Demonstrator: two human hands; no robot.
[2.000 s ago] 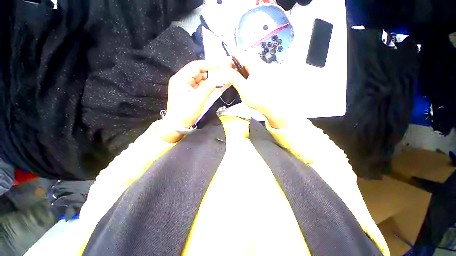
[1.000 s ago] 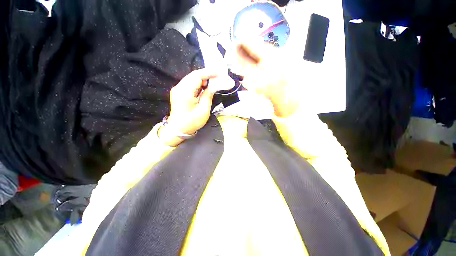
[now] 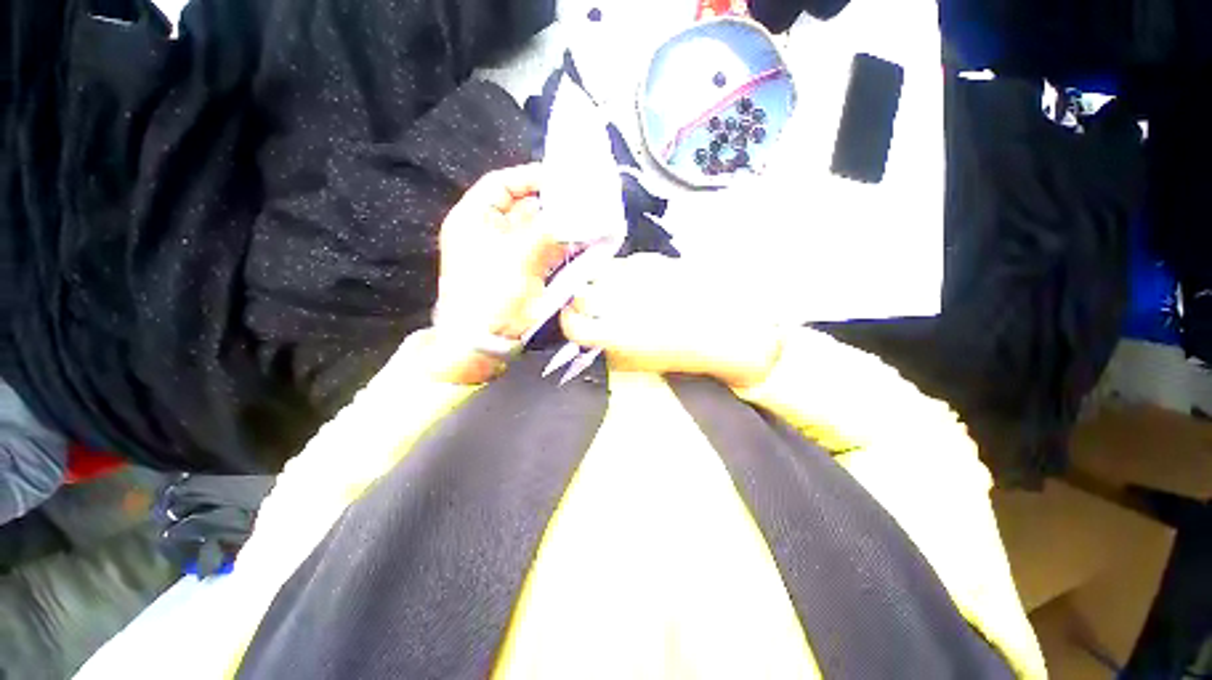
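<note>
My left hand [image 3: 492,266] pinches a white strip, which looks like the waistband facing [image 3: 582,173], with dark cloth of a black garment [image 3: 645,219] beside it. My right hand [image 3: 685,319] is just right of it, fingers curled. Two pale pointed tips, which look like the blades of thread snips [image 3: 569,361], stick out below its fingers, spread apart. Glare washes out both hands, and a needle or thread cannot be made out. A round bluish dish [image 3: 691,80] with a pink strip holds several dark buttons [image 3: 731,137].
A black phone [image 3: 868,117] lies right of the dish on the white tabletop [image 3: 851,253]. A red item [image 3: 722,8] touches the far side of the dish. A dark speckled garment heap [image 3: 359,186] is at left. Black cloth [image 3: 1017,266] and cardboard [image 3: 1090,545] are at right.
My right hand has come down from near the dish to beside my left hand. The pointed tips now show below it. The white strip now stands higher above my left fingers.
</note>
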